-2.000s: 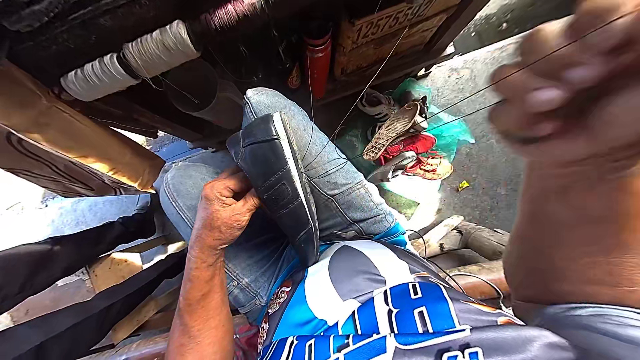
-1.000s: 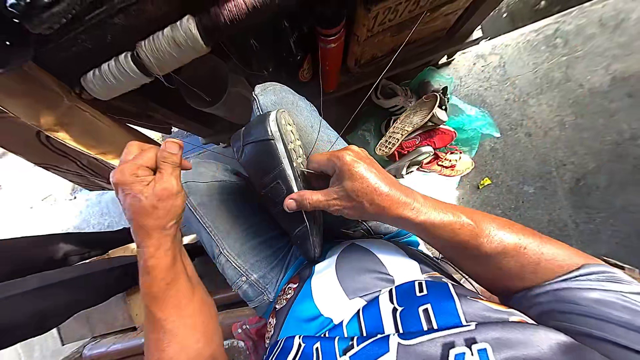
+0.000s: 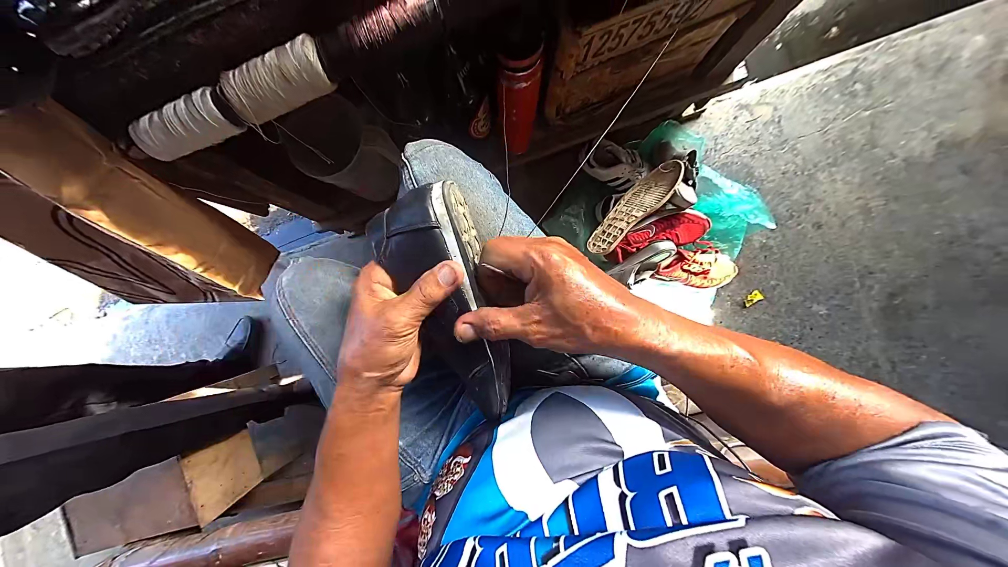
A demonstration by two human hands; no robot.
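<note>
A black leather shoe [image 3: 417,244] lies on its side across my lap, toe toward my belly, its pale sole edge facing right. My left hand [image 3: 394,319] grips the upper, thumb lying across it. At the sole side, my right hand [image 3: 535,295] has its fingers bent against the edge and its thumb on the rim; whether it pinches thread or a tool is hidden. A thin thread [image 3: 587,157] runs from near my right fingers up past the top of the view, with a second, fainter strand left of it.
White thread spools [image 3: 272,79] hang at the upper left. A red cylinder [image 3: 520,102] stands by a wooden crate [image 3: 630,59]. Worn shoes [image 3: 642,209] lie on a green plastic bag [image 3: 736,205] on the concrete. Another person's dark-clothed legs [image 3: 102,394] extend in at the left.
My left hand, raised left of the shoe one second ago, is now on its upper. My right hand, lifted at the upper right two seconds ago, came down to the sole and stays there.
</note>
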